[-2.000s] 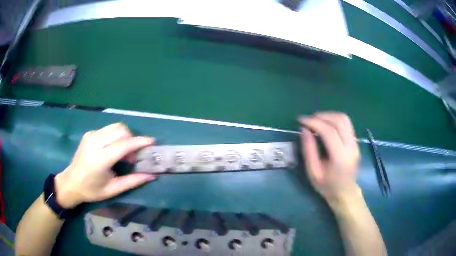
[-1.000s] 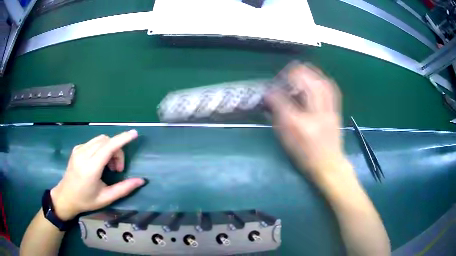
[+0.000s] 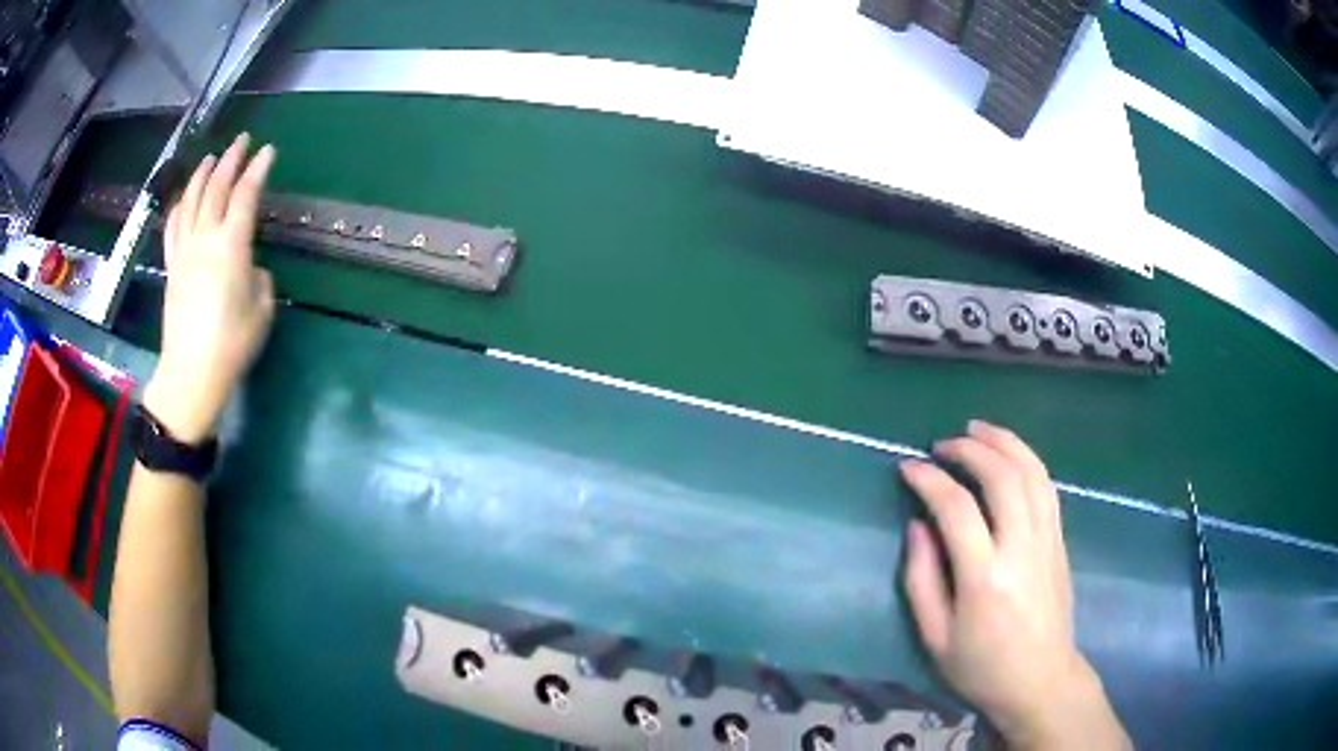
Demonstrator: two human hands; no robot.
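Note:
A grey six-hole bar [image 3: 1020,324] lies on the green belt at the right, its round recesses facing up. A second bar [image 3: 594,694] lies near me at the bottom, with dark fins along its far edge and pale pins in its holes. Another bar [image 3: 385,239] lies on the belt at the left, its far end partly behind my left hand [image 3: 217,286]. My left hand is over or beside that end; whether it touches is unclear. My right hand [image 3: 991,565] is empty, fingers apart and curved, over the near surface below the right bar.
Tweezers [image 3: 1205,580] lie at the right across the pale seam. Stacked bars [image 3: 1013,66] stand on a white board [image 3: 910,162] at the back. A red emergency stop button [image 3: 56,267] and a red bin [image 3: 47,462] are at the left edge.
The bar handled earlier now lies released on the belt. My right hand has drawn back towards me. My left hand has reached out to the left bar. The view has turned left.

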